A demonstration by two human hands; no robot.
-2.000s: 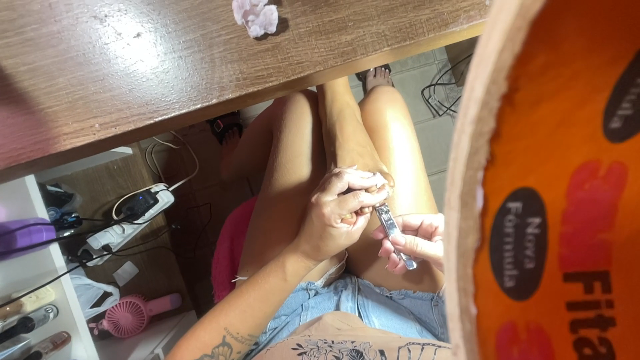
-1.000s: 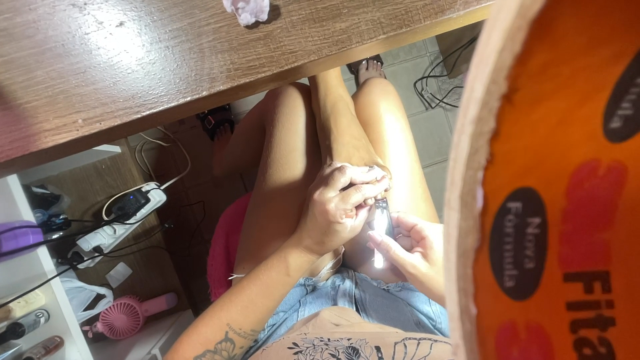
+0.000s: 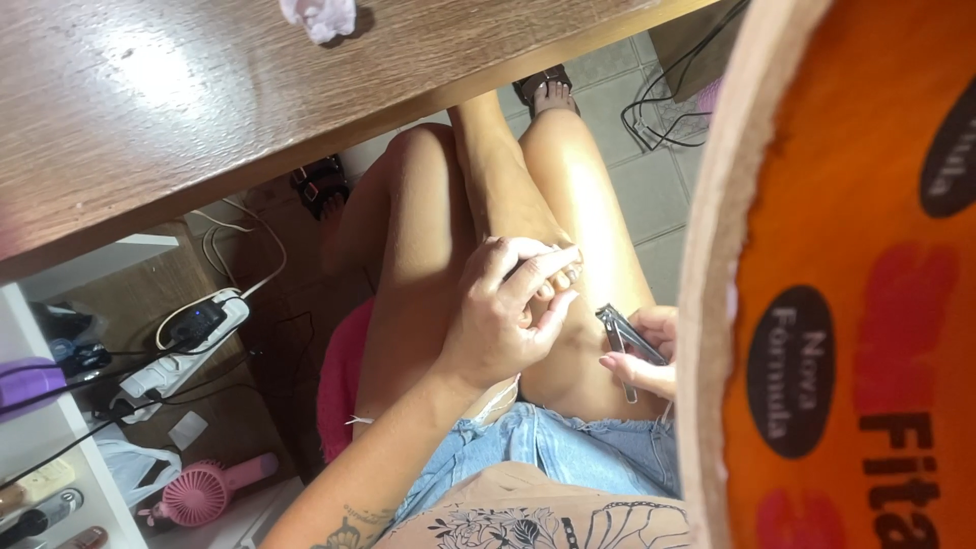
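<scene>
My left hand (image 3: 507, 309) is curled around the toes of another person's foot (image 3: 515, 198), which rests between my thighs. Its fingers lie over the top of the toes and the thumb is beneath them. To the right, away from the toes, my right hand (image 3: 648, 354) holds a metal nail clipper (image 3: 629, 343) between thumb and fingers, its lever raised at an angle from the body. Part of the right hand is hidden behind the large roll at the right edge.
A wooden tabletop (image 3: 229, 91) bears crumpled pale material (image 3: 324, 17). A roll with an orange inside (image 3: 831, 229) fills the right side. Lower left are a power strip (image 3: 191, 343), cables, a pink handheld fan (image 3: 198, 492) and a white shelf. More cables (image 3: 656, 126) lie on the tiled floor.
The right hand has drawn the nail clipper away from the toes, to the right, and its lever stands apart from the body. The left hand's fingers have shifted, showing more of the toes.
</scene>
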